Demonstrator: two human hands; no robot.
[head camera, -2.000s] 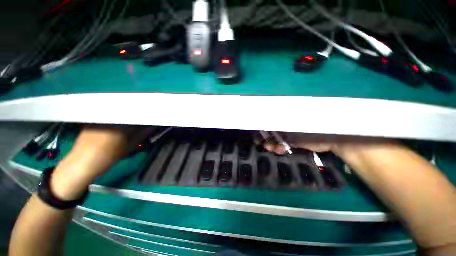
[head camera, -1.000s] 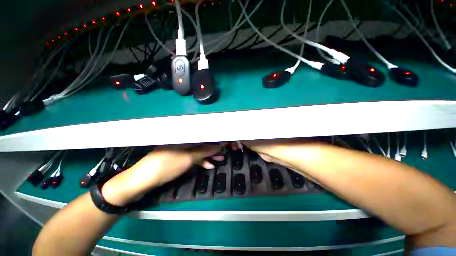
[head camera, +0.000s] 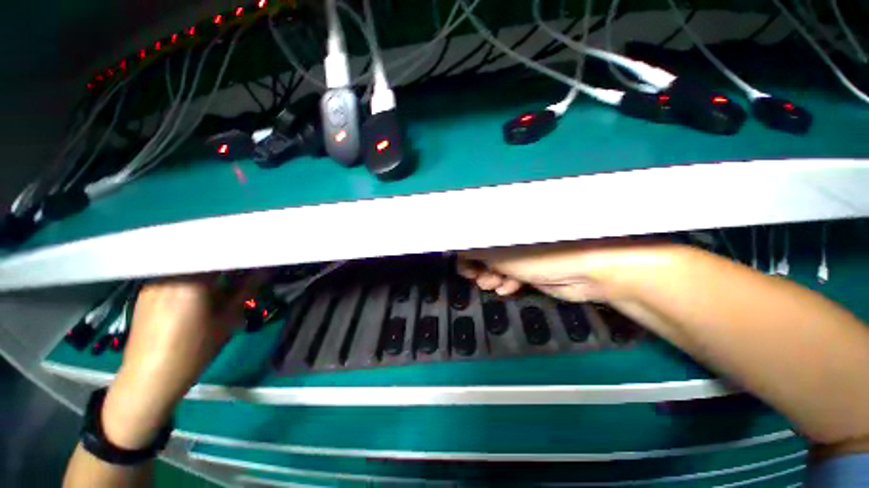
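Observation:
A slotted tray (head camera: 329, 329) lies on the shelf below the thick white edge. Its left slots are empty and its middle and right slots hold black devices (head camera: 464, 335). My right hand (head camera: 510, 272) is over the tray's back, its fingers curled and partly hidden under the shelf edge; I cannot tell what it holds. My left hand (head camera: 195, 305) is left of the tray, its fingers mostly hidden, beside a black device with a red light (head camera: 255, 312). I cannot tell whether it grips that device.
On the upper shelf (head camera: 457, 152), a grey device (head camera: 340, 127) and several black devices (head camera: 386, 145) hang on white cables with red lights. The thick white shelf edge (head camera: 429, 221) crosses above my hands. Free cable plugs (head camera: 782, 266) hang at the right. More shelf edges (head camera: 476, 393) lie below.
My left hand has moved left, away from the tray's middle, to the devices at its left. My right hand stays over the tray's back. The view has shifted slightly.

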